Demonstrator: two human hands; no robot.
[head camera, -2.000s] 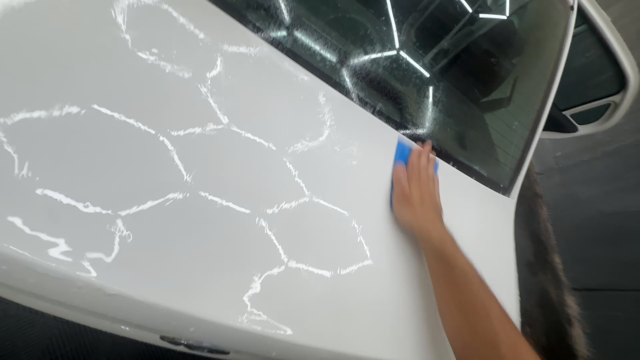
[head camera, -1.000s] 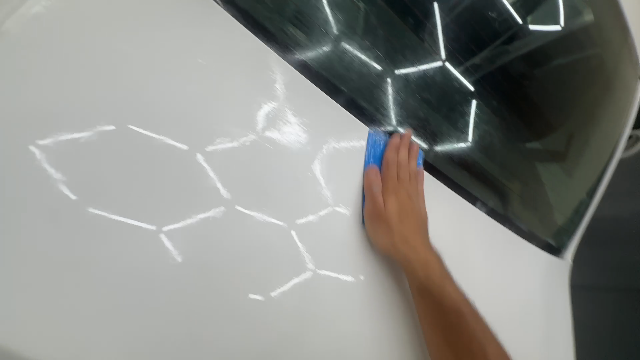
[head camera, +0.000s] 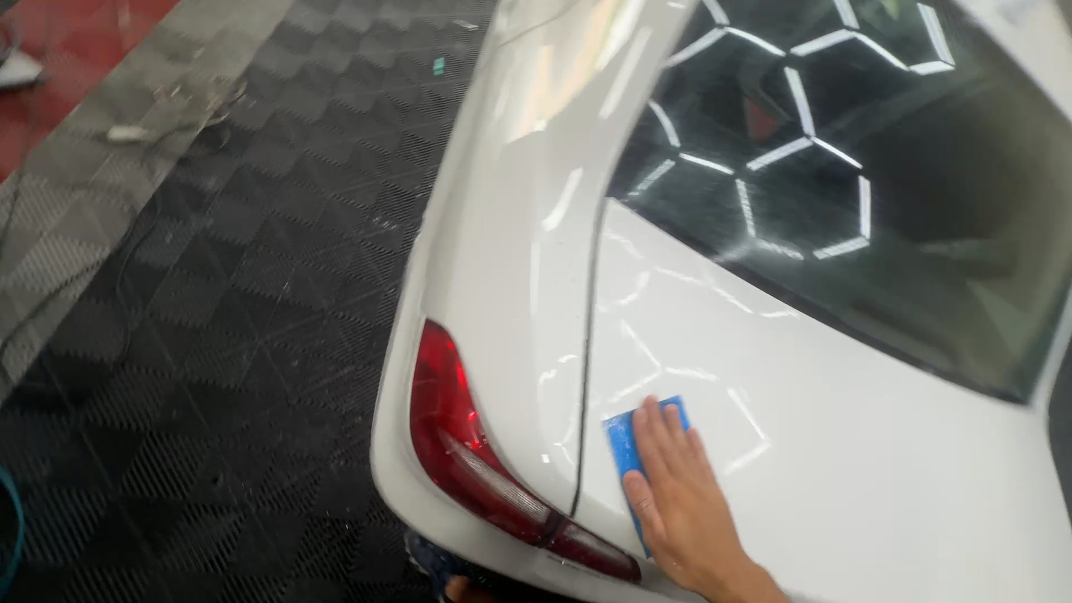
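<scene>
My right hand lies palm down on a flat blue pad, thumb along its left part and fingers over its upper edge. The pad rests against the white trunk lid of a car, just right of the seam beside the rear fender. Below and left of the hand is the red tail light. The dark rear window lies above, with hexagonal light reflections on the glass and paint. The underside of the pad is hidden. I do not see my left hand clearly.
The white rear fender borders a floor of dark ribbed tiles. A cable runs over the floor at the left. A dark blue item and a bit of skin show below the bumper; I cannot tell what they are.
My right hand and the blue pad have moved from beside the rear window's lower edge to the trunk lid near the tail light. The view has swung toward the car's left rear corner.
</scene>
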